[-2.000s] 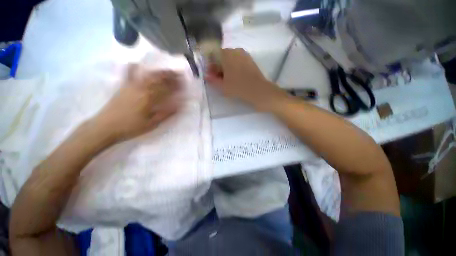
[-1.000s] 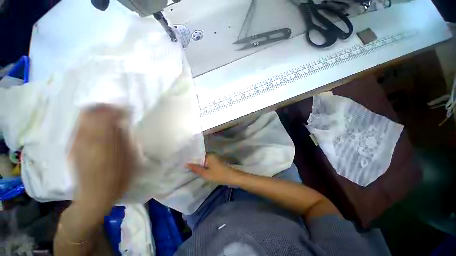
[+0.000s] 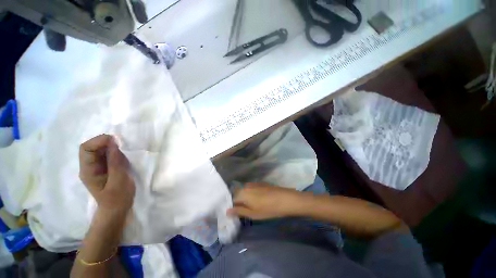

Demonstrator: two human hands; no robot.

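Note:
A large white-cream cloth point(image 3: 157, 190) covers the left of the machine table and hangs over the lap. Its upper part lies by the presser foot point(image 3: 146, 50). My left hand point(image 3: 107, 171) is over the middle of the cloth, thumb against curled fingers, pinching a bit of it. My right hand point(image 3: 253, 202) is at the cloth's lower right edge, below the table edge, with fingers closed on the edge; it is slightly blurred.
Thread snips point(image 3: 258, 45), a thin pointed tool point(image 3: 236, 24), black-handled shears point(image 3: 330, 24) and a small brown square point(image 3: 380, 22) lie on the table above a ruler strip point(image 3: 304, 79). A white embroidered piece point(image 3: 389, 138) lies on a brown surface at right. Blue basket point(image 3: 13, 117) at left.
Both hands have come away from the needle area, the right down to the cloth's lower edge. The view has shifted, showing the embroidered piece. Over the last second the left hand has stopped blurring and pinches the cloth.

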